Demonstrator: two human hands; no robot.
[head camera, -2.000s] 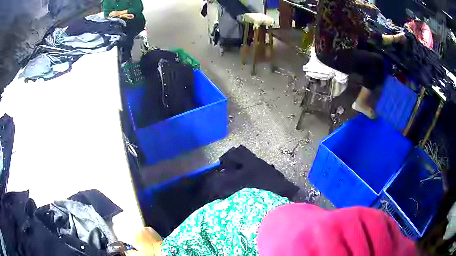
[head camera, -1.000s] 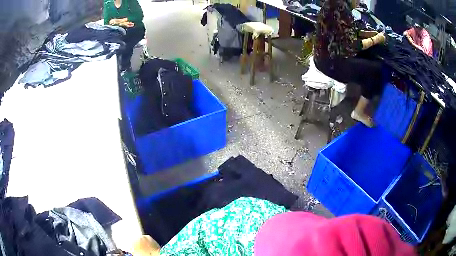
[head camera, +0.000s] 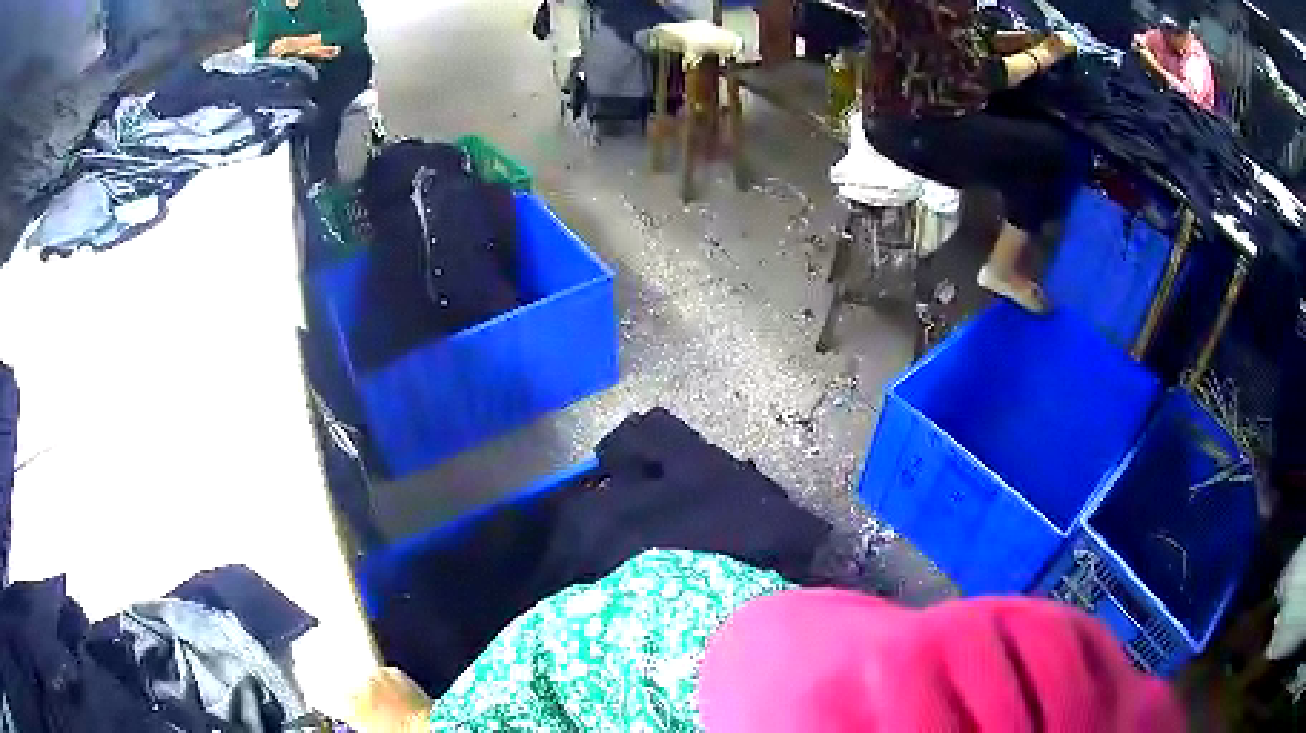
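Neither of my hands is in view. Dark garments lie at the near end of the long white-topped table (head camera: 158, 415). One garment, with its grey-blue inside showing (head camera: 201, 656), is bunched there beside a flat dark piece (head camera: 247, 602). A dark garment (head camera: 688, 494) spreads over a blue crate next to the table. A person in a pink head covering (head camera: 931, 666) and a green patterned top (head camera: 602, 637) is very close at the bottom edge. Part of that person's arm or hand shows by the table edge, cut off by the frame.
A blue crate (head camera: 494, 375) holds dark garments. Two more blue crates, one large (head camera: 967, 501) and one smaller (head camera: 1146, 616), stand at right. A seated person in green (head camera: 308, 29) is at the table's far end. Another person sits on a covered stool (head camera: 895, 186). A stool (head camera: 698, 93) stands behind. Scraps litter the floor.
The whole view has shifted, so the table and crates appear farther left. The seated person at right has moved their arm at the workbench. The garments on the near table look much the same.
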